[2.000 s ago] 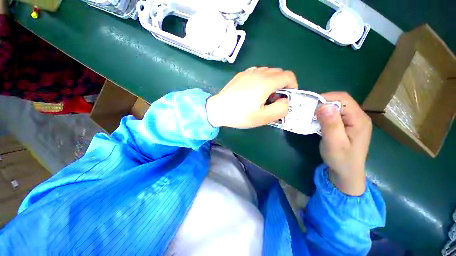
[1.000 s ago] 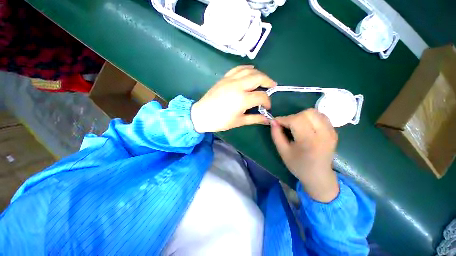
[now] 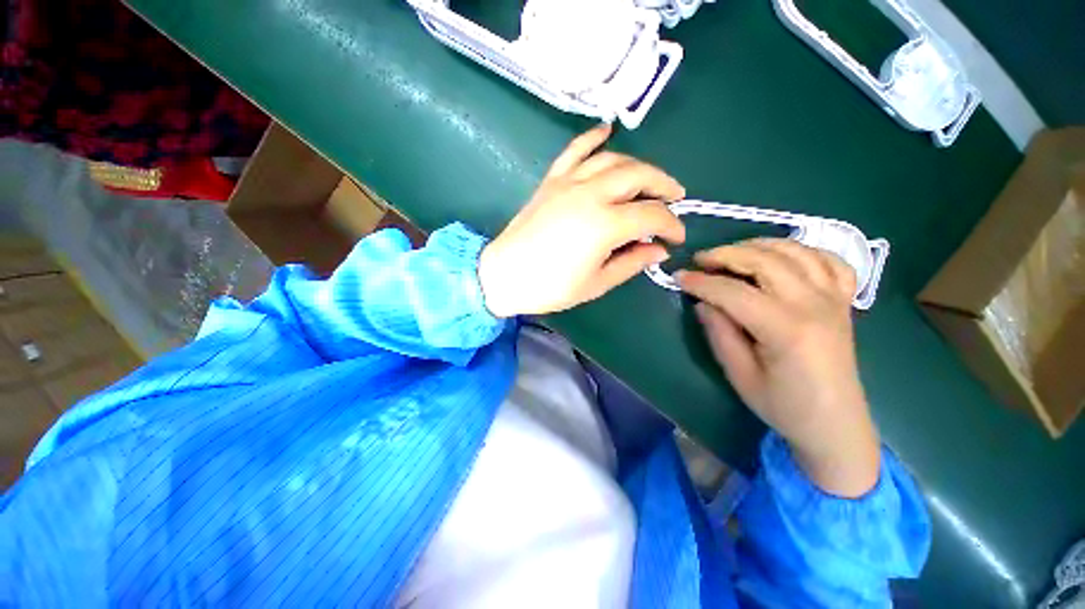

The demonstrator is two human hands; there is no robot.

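Note:
A white plastic frame (image 3: 747,213) lies on the dark green bench in front of me, its open loop to the left and its round disc end to the right. My left hand (image 3: 583,226) grips the loop end between thumb and fingers. My right hand (image 3: 779,315) is bent over the near rail, its fingertips at the rail close to my left hand. It partly covers the disc. Whether a small part is between my right fingertips is hidden.
Stacked white frames (image 3: 583,54) lie ahead. Another frame (image 3: 922,86) lies at the upper right by the pale stripe. An open brown carton (image 3: 993,280) with clear plastic lining stands right. Another carton (image 3: 286,202) is below the bench edge at left.
The frame was turned from a raised, foreshortened hold to lying lengthwise on the bench. My right hand moved from its far end to the loop's near rail, then slightly right. The view shifted.

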